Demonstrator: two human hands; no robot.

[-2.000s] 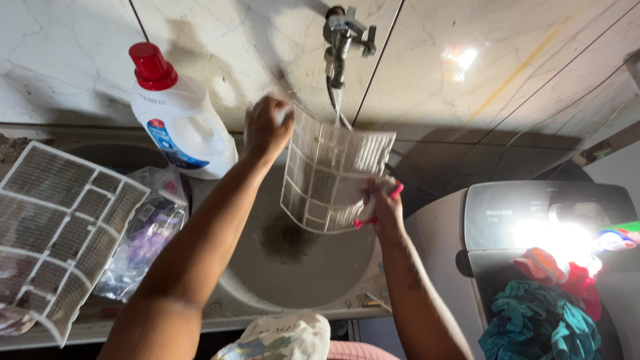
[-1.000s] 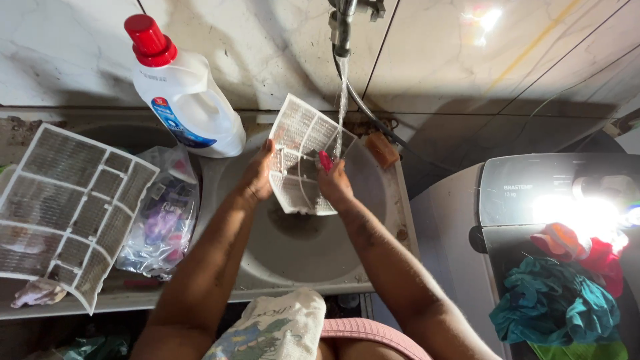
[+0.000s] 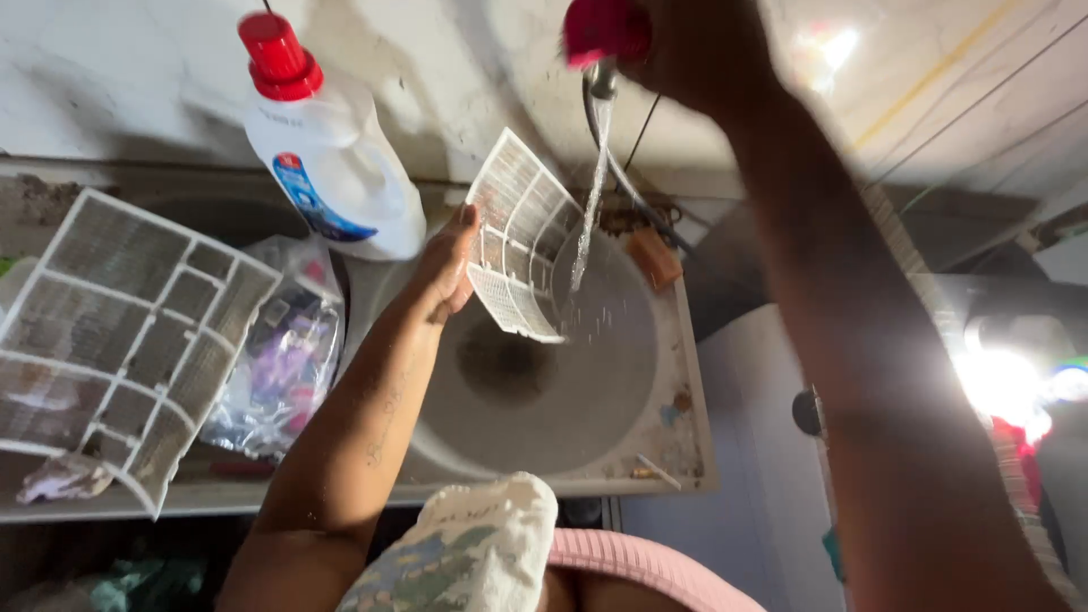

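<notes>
My left hand [image 3: 450, 263] grips the left edge of a curved white mesh air filter [image 3: 518, 242], tilted above the round sink basin [image 3: 595, 399]. Water [image 3: 592, 195] runs from the tap [image 3: 602, 78] just right of the filter and splashes into the basin. Up at the tap, my right hand [image 3: 688, 51] holds a pink-red brush [image 3: 599, 34]; the hand is dark and blurred, and the brush hides most of the tap. A second, larger white mesh filter [image 3: 127, 297] lies at the left of the sink.
A white bottle with a red cap [image 3: 340, 170] stands behind the basin on the left. Beside the second filter is a clear plastic bag [image 3: 289, 357] of mixed items. An orange-brown block [image 3: 654, 257] sits on the basin's right rim. A washing machine [image 3: 756, 408] stands to the right.
My right hand has moved from the filter up to the tap with the brush. My left hand still holds the filter, which is now left of the water stream.
</notes>
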